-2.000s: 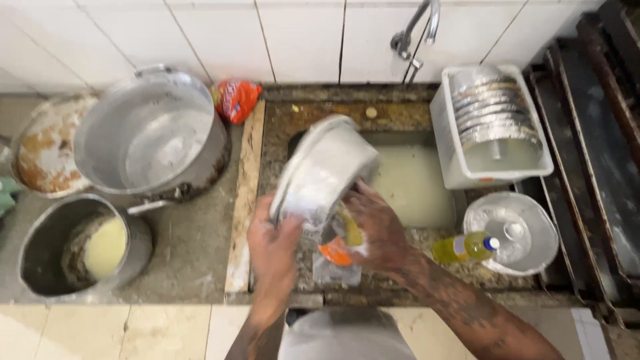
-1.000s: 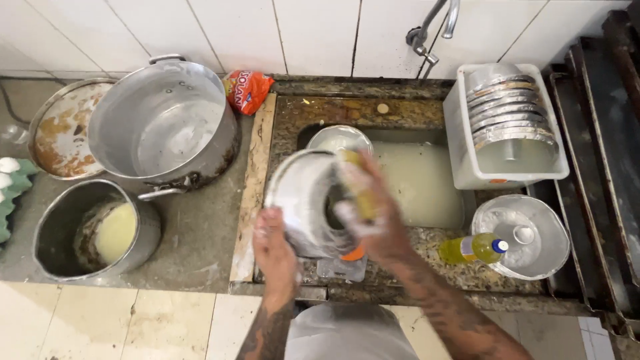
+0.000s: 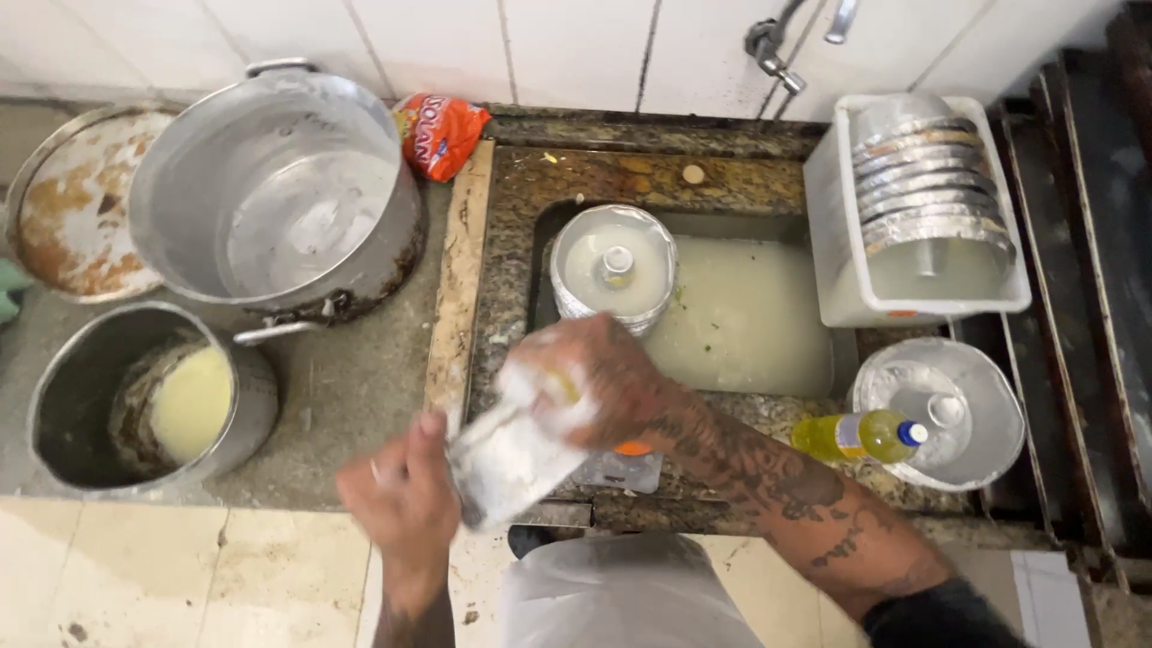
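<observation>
My left hand point(image 3: 405, 486) grips the edge of a metal pan point(image 3: 508, 468), which is tilted over the sink's front edge and partly blurred. Pressed to the pan's upper side, my right hand point(image 3: 594, 382) is closed on a soapy yellow sponge point(image 3: 565, 385), mostly hidden by fingers and foam. Just beyond, an aluminium ring pan point(image 3: 615, 261) holding cloudy water sits in the sink point(image 3: 747, 310), at its left end. Below my right wrist lies a clear plastic item with an orange part point(image 3: 621, 470), partly covered.
Left stand a large pot point(image 3: 297, 198), a smaller pot point(image 3: 153, 396) and a stained round lid point(image 3: 81, 207). An orange packet point(image 3: 441, 135) lies by the wall. Right are a white tub point(image 3: 832, 216) of ring pans, another ring pan point(image 3: 940, 414), a yellow-green liquid bottle point(image 3: 850, 436) and dark trays point(image 3: 1062, 270).
The pan in my hands has turned and moved lower, towards my body. The ring pan in the sink, hidden two seconds ago and partly covered one second ago, now shows fully.
</observation>
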